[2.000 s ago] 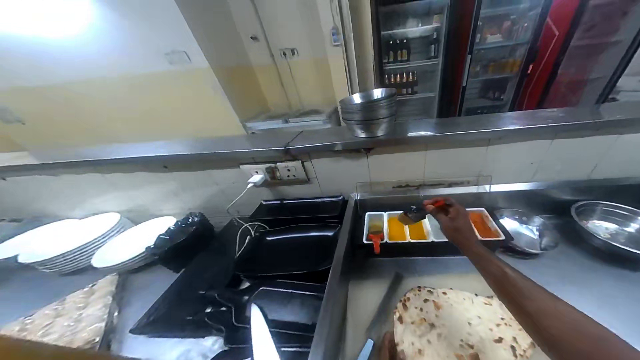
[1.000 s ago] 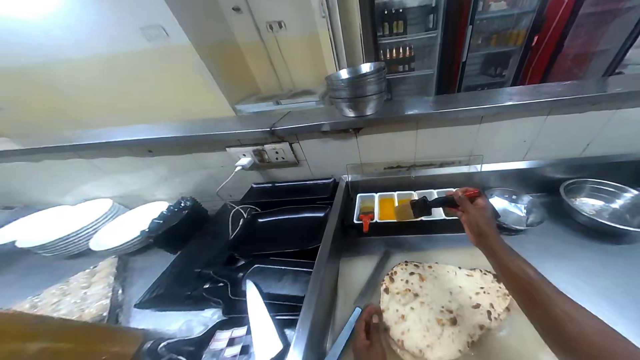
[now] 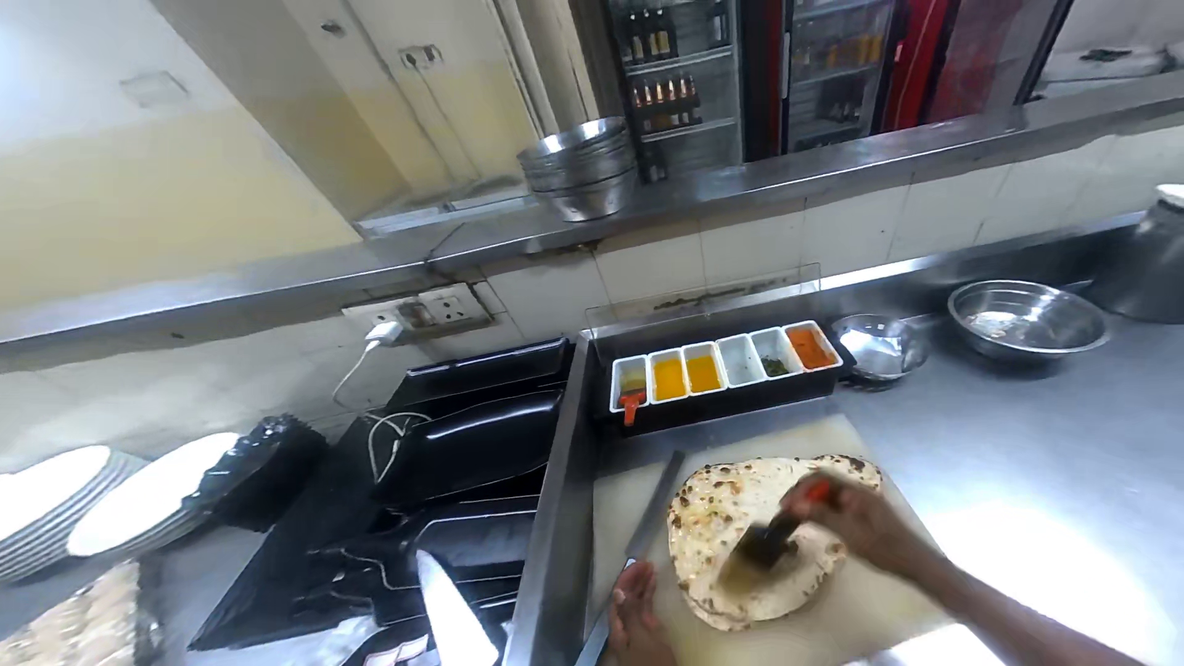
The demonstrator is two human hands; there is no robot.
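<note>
My right hand (image 3: 856, 518) grips a pastry brush (image 3: 763, 550) with a red and black handle, its blurred bristles on the browned flatbread (image 3: 731, 499). The bread lies on a pale cutting board (image 3: 832, 439). My left hand (image 3: 638, 615) rests on the board at the bread's lower left, fingers extended, beside a long knife (image 3: 647, 513); whether it touches the knife I cannot tell. Behind the board, a black holder with white compartments (image 3: 740, 361) contains yellow liquid, green bits and orange-red seasoning. A second brush (image 3: 632, 402) with a red handle stands in its leftmost compartment.
Metal bowls (image 3: 879, 347) sit at the back right. Black trays (image 3: 472, 444) fill the left section, with a knife blade (image 3: 451, 610) pointing up in front of them. White plates (image 3: 139, 495) are stacked farther left. Steel bowls (image 3: 583, 166) stand on the ledge above a plugged-in white cable (image 3: 361, 356).
My right hand has brought the brush from the compartments down onto the flatbread. My left hand remains near the bread's left edge.
</note>
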